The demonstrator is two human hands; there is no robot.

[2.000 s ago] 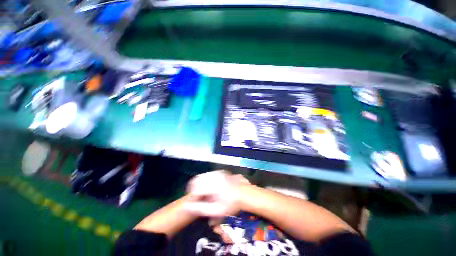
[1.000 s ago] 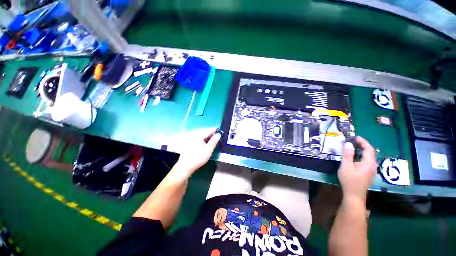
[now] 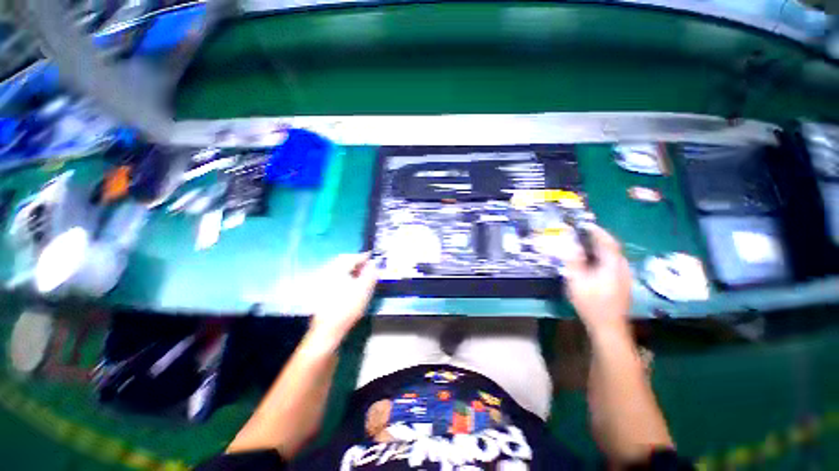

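The opened laptop base (image 3: 425,269) lies on a black mat (image 3: 469,287) in front of me, blurred by motion. The battery pack (image 3: 442,181) runs along its far side, the mainboard (image 3: 460,235) fills the near half. An orange-yellow ribbon cable (image 3: 547,197) shows on the right side. My left hand (image 3: 348,287) is at the near left corner of the base, fingertips close together; whether it holds anything is too blurred to tell. My right hand (image 3: 598,271) is over the near right corner, with a small dark piece at its fingertips.
A blue bin (image 3: 299,158), a green strip (image 3: 328,198) and a dark screw tray (image 3: 247,179) are left of the mat. Two fans (image 3: 676,276) and a small coppery piece (image 3: 645,194) are to the right, with an open laptop (image 3: 731,179) beyond. A white metal rail (image 3: 460,129) runs behind.
The hands were together near my body two seconds ago; they have moved apart to the two near corners of the base. Since one second ago, the view has shifted and blurred.
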